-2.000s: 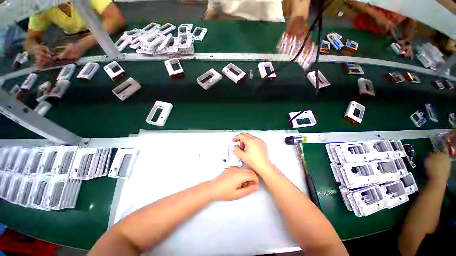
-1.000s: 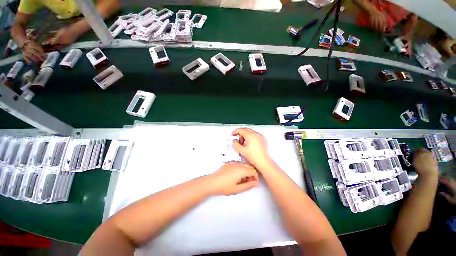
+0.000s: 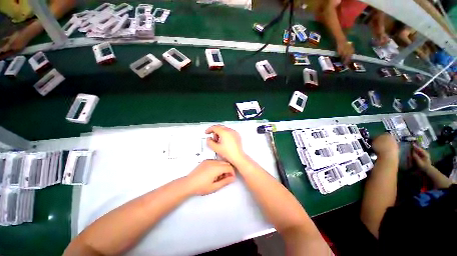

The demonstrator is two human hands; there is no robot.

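Observation:
A pale, almost invisible rectangular piece [image 3: 186, 148], perhaps a white front housing, lies on the white work mat [image 3: 150, 200]. My right hand [image 3: 223, 145] is at its right end, with thumb and fingertips bent together. Whether they pinch a small part is too washed out to tell. My left hand [image 3: 210, 178] rests on the mat just below, near my right wrist, fingers curled under. A dark gap shows between its fingers, and its fingertips and anything in them are hidden.
Stacked housings stand at left [image 3: 42, 169] and right [image 3: 334, 155]. A long black tool [image 3: 278, 160] lies along the mat's right edge. Behind, the green belt [image 3: 175, 100] carries scattered housings. A black cable [image 3: 289, 45] hangs over it. A neighbour's arm [image 3: 382, 172] is at right.
The view has turned to the right, so everything sits further left in the picture. My hands keep nearly the same pose on the mat. Another worker's hand reaches to the belt at back right.

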